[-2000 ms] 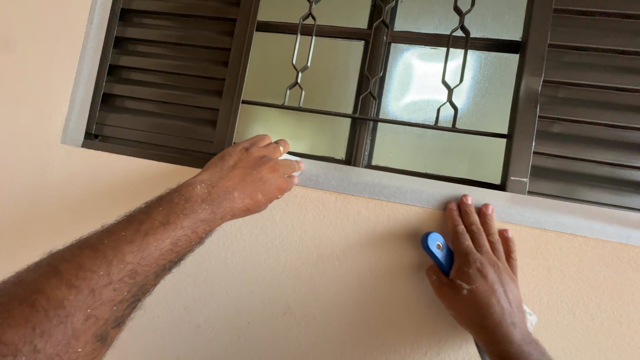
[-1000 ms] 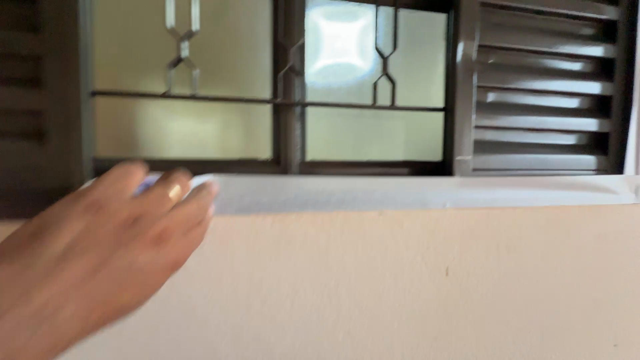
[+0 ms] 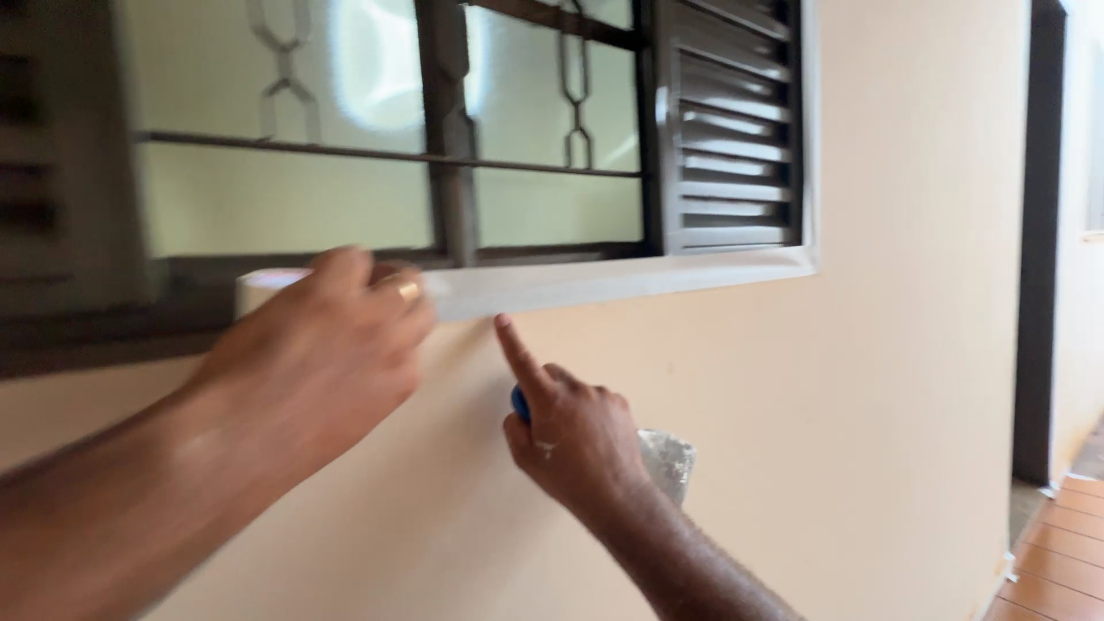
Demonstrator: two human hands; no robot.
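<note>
My left hand (image 3: 345,336), with a ring on one finger, grips a roll of masking tape (image 3: 269,278) just below the window's lower frame. From it a pale strip of tape (image 3: 552,286) runs along the bottom edge of the window to the right corner. The index finger of my right hand (image 3: 573,423) points up and touches the wall at or near the strip's lower edge. The other fingers are curled around the blue handle (image 3: 520,404) of a putty knife. Its metal blade (image 3: 668,461), smeared with residue, shows behind the wrist.
The dark metal window has glass panes behind a grille (image 3: 388,157) and a louvred shutter (image 3: 733,147) on the right. A beige wall (image 3: 914,302) surrounds it. Farther right stand a dark door frame (image 3: 1039,259) and a tiled floor (image 3: 1056,552).
My right hand, out of view one second ago, is back beside the left one, its index finger at the tape. The view has swung to the right, showing the door frame and floor.
</note>
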